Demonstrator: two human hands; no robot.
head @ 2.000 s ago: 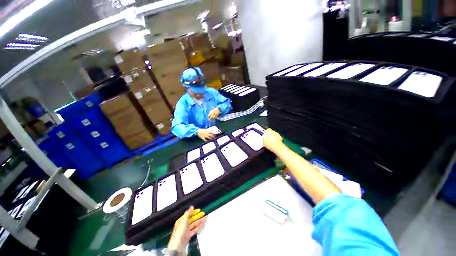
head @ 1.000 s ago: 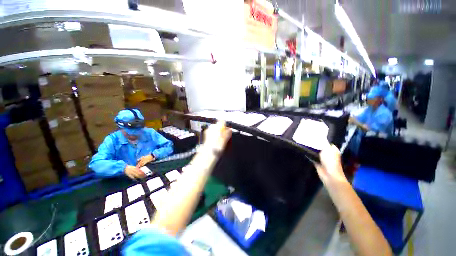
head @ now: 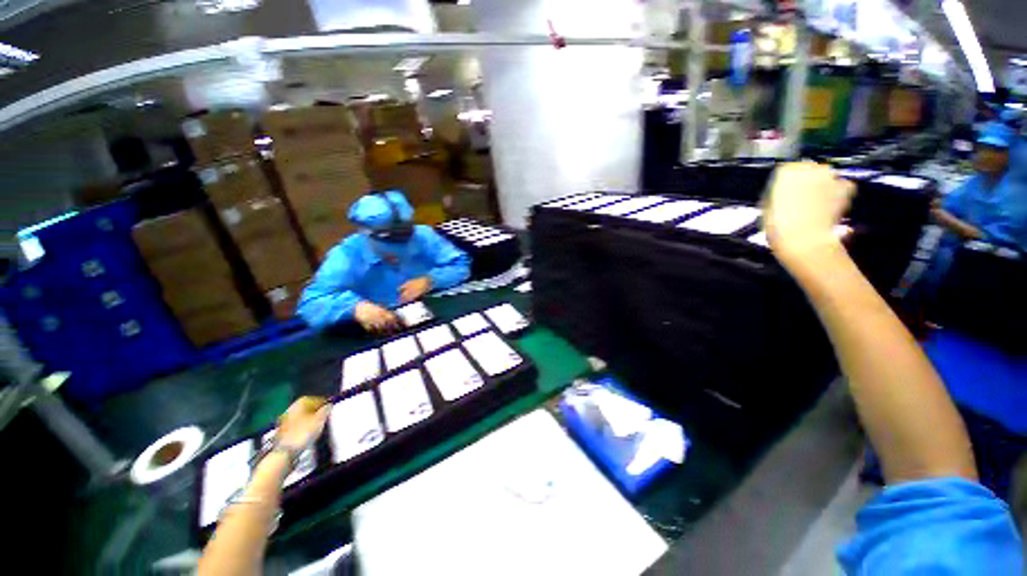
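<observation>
Black foam trays (head: 434, 433) holding white phone-shaped pieces (head: 407, 402) with dark camera circles lie beyond the white mat. My left hand (head: 302, 425) is over the left part of the near tray, partly covering a piece; whether it grips anything is unclear. My right hand (head: 805, 208) is raised at the right end of the tall tray stack (head: 664, 304), fingers curled. Its fingertips are hidden, so any hold on the top tray cannot be told. White pieces lie in the stack's top tray.
The white mat (head: 507, 506) bears a faint small item. A blue bin (head: 627, 464) with crumpled white material sits right of it. A white roll (head: 169, 455) lies left. A person in blue (head: 383, 270) works across the bench; another person (head: 982, 203) is far right.
A second ago both hands held a tray at the tall stack. My left hand has left it and moved to the near tray; my right hand remains at the stack's right end. The view has turned left.
</observation>
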